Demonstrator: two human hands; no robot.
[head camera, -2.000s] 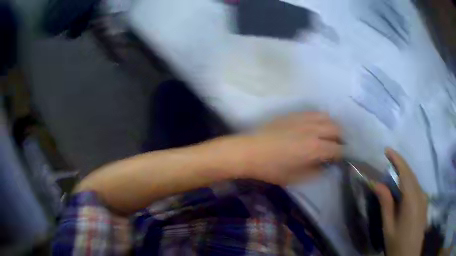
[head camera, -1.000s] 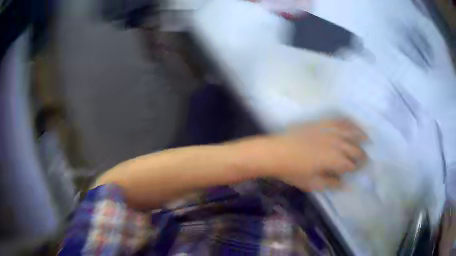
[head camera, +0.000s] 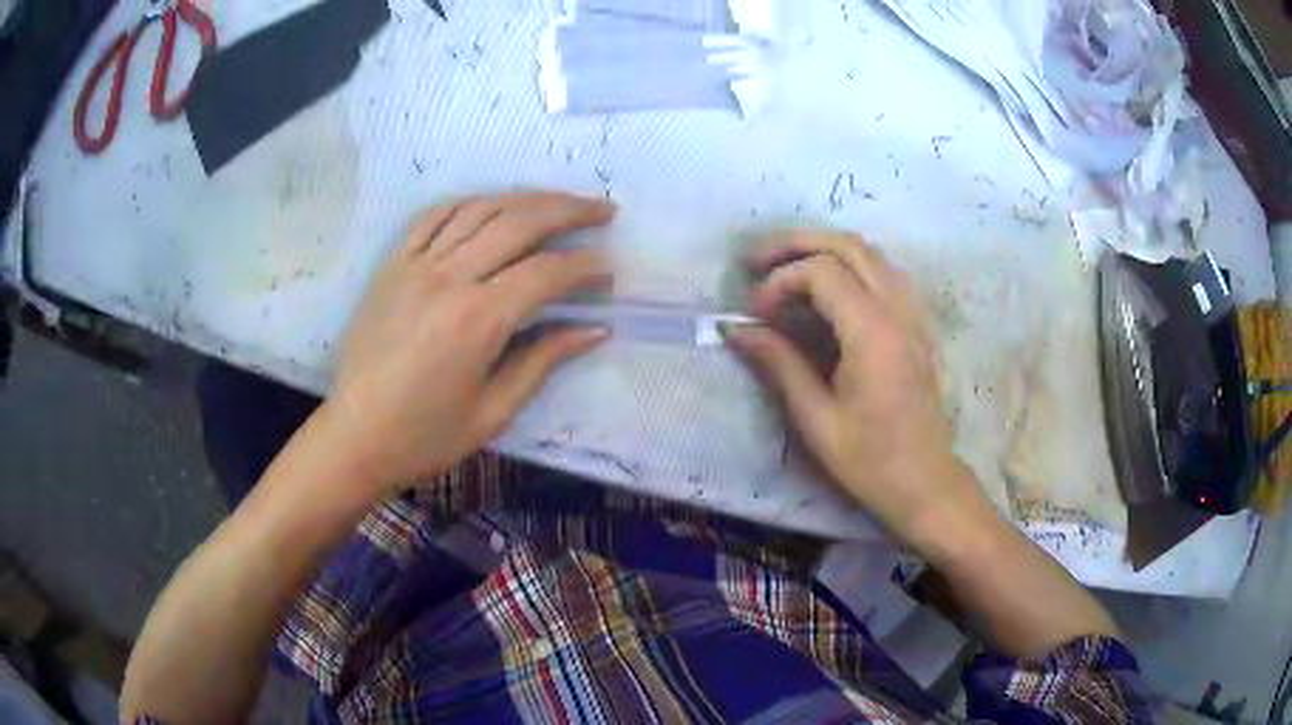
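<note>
A narrow grey folded strip (head camera: 652, 326) with a white right end lies across the middle of the pale table, between my two hands. My left hand (head camera: 461, 319) has its fingers over the strip's left end, with thumb below and fingers above. My right hand (head camera: 857, 368) is curled at the strip's right end, with thumb and forefinger at the white tip; its fingers are slightly blurred. The fingers hide both ends of the strip in part. The iron (head camera: 1176, 390) stands at the right edge, touched by neither hand.
Finished grey strips (head camera: 645, 60) with ragged white ends lie at the far side. Red-handled scissors (head camera: 142, 71) and a dark cloth remnant (head camera: 276, 71) lie upper left. Crumpled scraps (head camera: 1119, 85) and white interfacing sheets (head camera: 978, 71) are upper right. The table's near edge curves below my hands.
The view has swung, so the scissors and the iron's whole body show. My right hand, earlier by the dark iron and then mostly out of view, is now at the strip, opposite my left hand.
</note>
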